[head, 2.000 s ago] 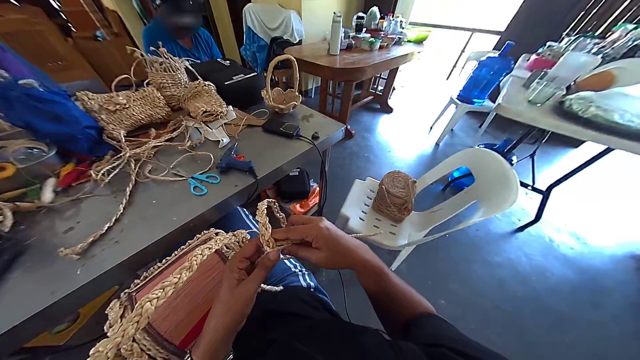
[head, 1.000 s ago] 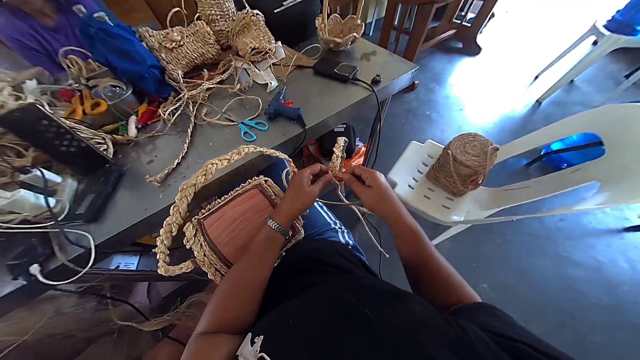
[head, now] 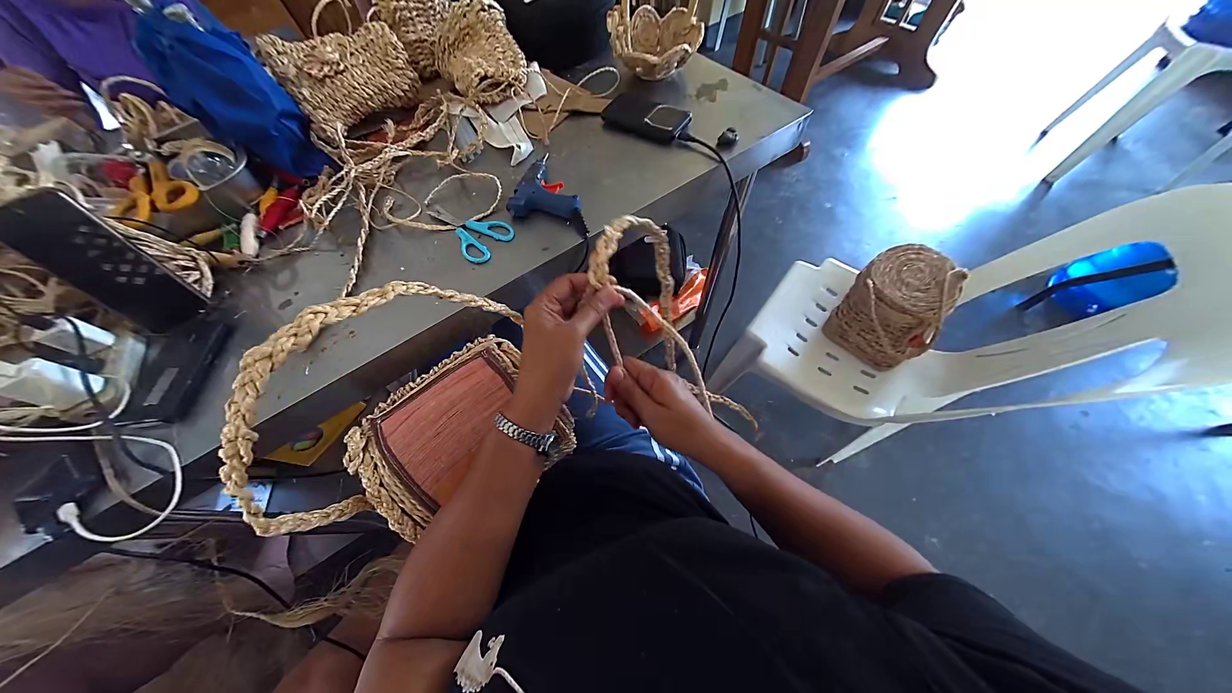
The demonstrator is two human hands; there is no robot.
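Observation:
My left hand (head: 568, 322), with a metal watch on its wrist, pinches a looped braid of natural fibre (head: 630, 231) that stands up above the fingers. Just to its right and lower, my right hand (head: 659, 399) grips a thin twisted cord (head: 614, 337) coming down from that pinch. Loose cord ends hang around the right hand. A woven bag with a reddish panel (head: 443, 414) lies by my lap, partly hidden behind my left forearm. Its thick braided handle (head: 279, 342) arches out to the left over the table edge.
On the grey table (head: 385, 255) lie blue-handled scissors (head: 476, 241), a glue gun (head: 544, 197), a black device (head: 647, 117) with a cable, and woven bags (head: 342, 77). A twine roll (head: 895, 303) sits on a white plastic chair (head: 818, 385) at the right.
The view has swung down and left since the oldest frame. The bag's handle now arches leftward, clear of the hands. My right hand has dropped below my left, with cord between them.

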